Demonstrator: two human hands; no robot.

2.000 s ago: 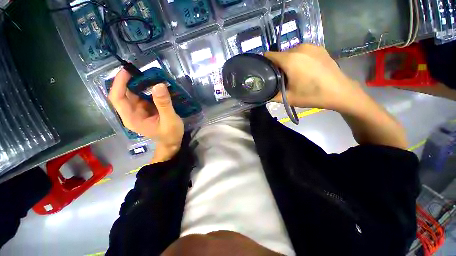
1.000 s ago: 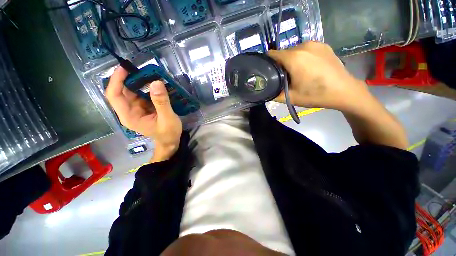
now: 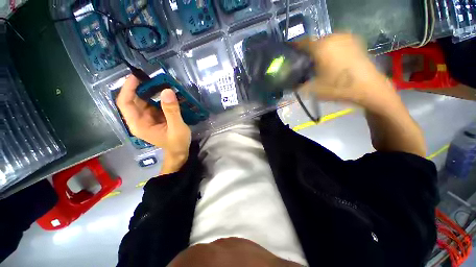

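Observation:
My left hand (image 3: 156,117) holds a teal electronic unit (image 3: 190,108), tilted, over the lower left of the blister tray (image 3: 227,117). A black cable (image 3: 137,72) meets the unit's upper end at my fingertips. My right hand (image 3: 336,70) is blurred and holds the black corded scanner (image 3: 279,65) over the tray's right part, with a green light on its top. Between the hands an emptied pocket shows a white label (image 3: 206,62) and a printed code sheet (image 3: 226,88). Teal units (image 3: 195,21) lie in the back row of pockets.
A stack of clear trays (image 3: 28,133) stands at the left, another (image 3: 462,18) at the far right. The green bench mat (image 3: 383,23) shows on both sides. Red stools (image 3: 78,190) stand below the bench edge. A looped black cable lies over the tray's back left.
My right hand and the scanner have moved slightly up and to the right, and the scanner now shows a bright green light. My left hand still holds the unit, with little movement.

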